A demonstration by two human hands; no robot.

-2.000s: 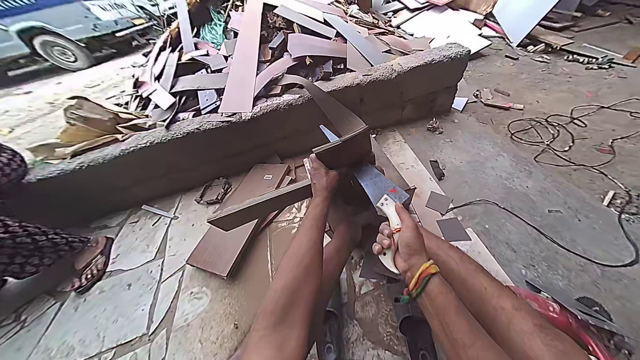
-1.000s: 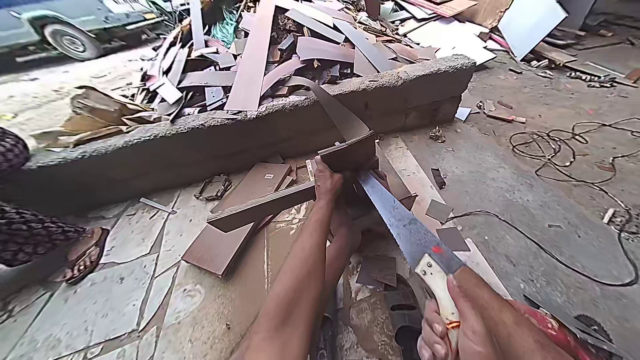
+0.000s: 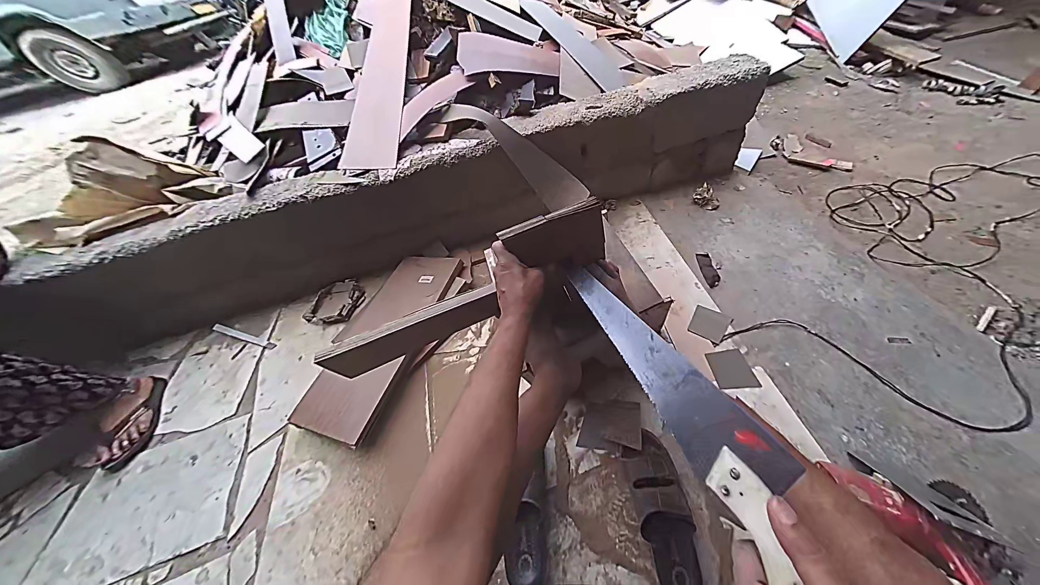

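My right hand (image 3: 792, 532), partly cut off by the lower edge, grips the white handle of a handsaw (image 3: 678, 374). The saw's blade points up and left, its tip at the underside of a stack of brown boards (image 3: 561, 231). My left hand (image 3: 517, 280) holds the near left end of that stack. A long brown board (image 3: 410, 329) juts out to the left beside my left wrist. One curved brown strip (image 3: 528, 158) runs from the stack up to the low wall. What lies under the stack is mostly hidden.
Behind the boards runs a low concrete wall (image 3: 642, 134), with a heap of offcuts beyond. Brown planks (image 3: 357, 398) lie on the paving. A red power tool (image 3: 902, 508) is at the lower right, a tangled cable (image 3: 902, 215) farther right. Another person's sandalled foot (image 3: 130, 422) is at left.
Two seconds ago my right hand was close to the boards, with most of the blade past them; it has since drawn back toward the lower right with the saw. My left hand stays at the stack.
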